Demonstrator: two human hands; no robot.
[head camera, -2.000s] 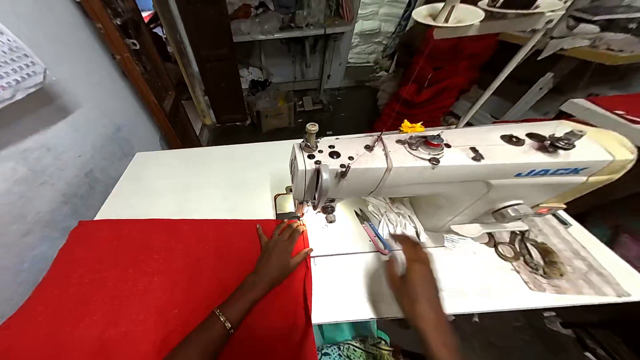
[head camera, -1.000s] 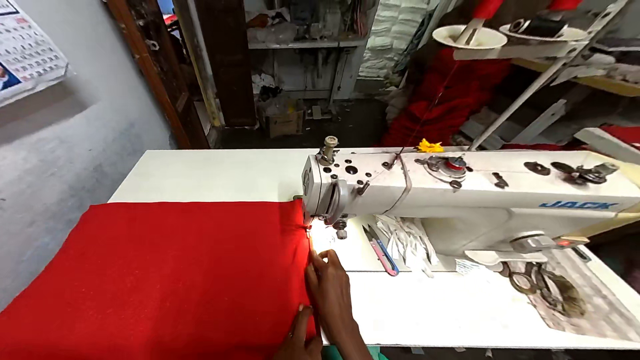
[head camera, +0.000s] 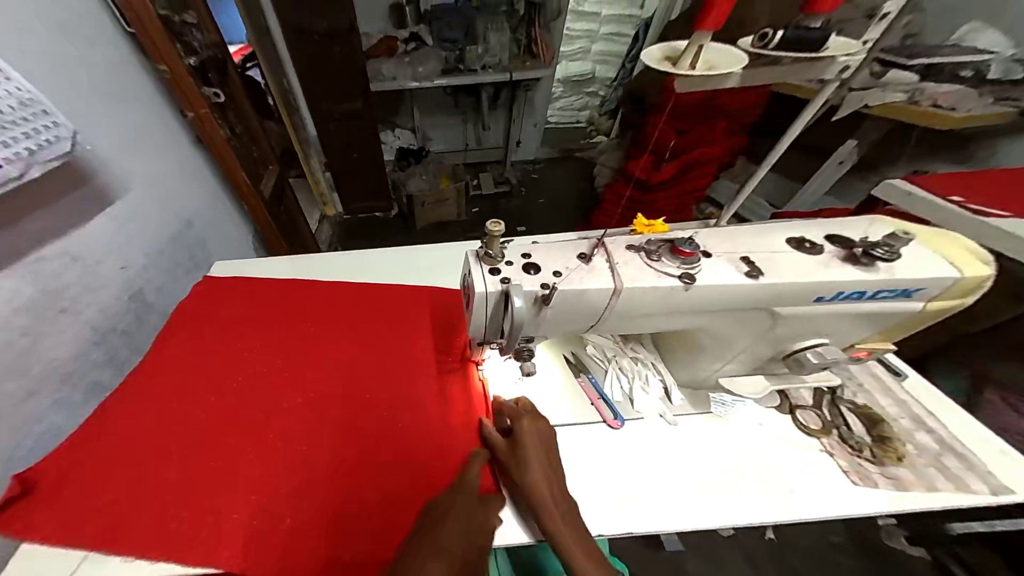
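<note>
Red cloth (head camera: 280, 416) lies over the left of the white table, its right edge running under the needle area of a white Jack sewing machine (head camera: 704, 296). My right hand (head camera: 528, 456) grips that edge just in front of the needle, fingers pinched on it. Closer to me, my left hand (head camera: 456, 520) touches the same edge, its fingers partly hidden and blurred. Right of the needle lie thread snips (head camera: 594, 392) with pink and blue handles, beside a bundle of white strips (head camera: 632, 372). The machine's lamp lights the stitching spot.
Scissors (head camera: 836, 420) rest on a patterned cloth at the table's right (head camera: 928, 448). A thread stand (head camera: 788, 144) rises behind the machine, near piled red cloth (head camera: 680, 152). A wall (head camera: 160, 176) borders the left side. A cardboard box (head camera: 438, 204) sits on the floor behind.
Two seconds ago my left hand lay flat by the needle and my right hand was over the snips; both are now at the cloth's edge. Since one second ago the cloth has shifted slightly away from me.
</note>
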